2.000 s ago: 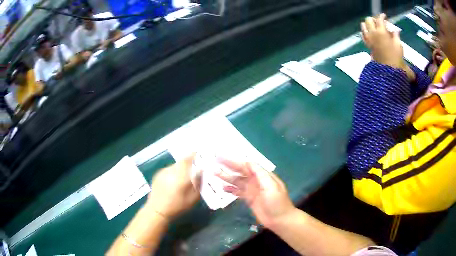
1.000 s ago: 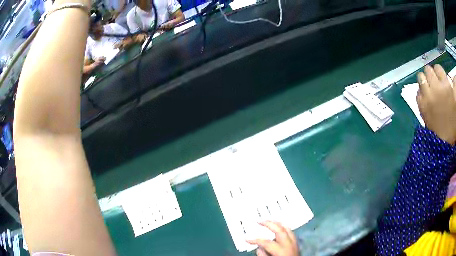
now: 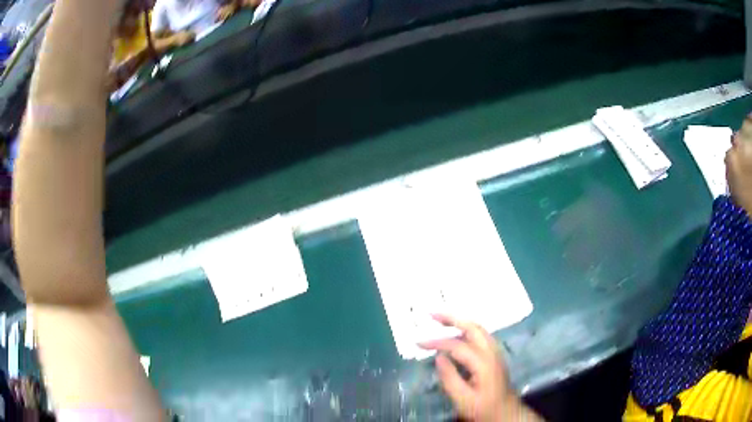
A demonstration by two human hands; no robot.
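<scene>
A white sheet stack (image 3: 445, 255) lies flat on the green bench in front of me, its far end over the pale metal rim. A few short dark marks show near its near end. My right hand (image 3: 474, 363) is at the stack's near edge, fingers apart and slightly curled, fingertips on or just above the paper. I see nothing held in it. My left forearm is raised along the left side and my left hand is cut off by the top edge. A smaller white paper piece or pile (image 3: 257, 272) lies to the left with a row of dark marks.
A narrow pile of folded leaflets (image 3: 633, 147) lies at the far rim on the right. Beyond it is another white paper (image 3: 709, 152) beside a neighbour's hand and blue dotted sleeve (image 3: 688, 305). A dark channel runs behind the rim (image 3: 528, 152), with people across it at top left.
Two seconds ago both my hands held a white paper; now neither shows it. My left arm has gone up and its hand out of view. My right hand has moved to the stack's near edge.
</scene>
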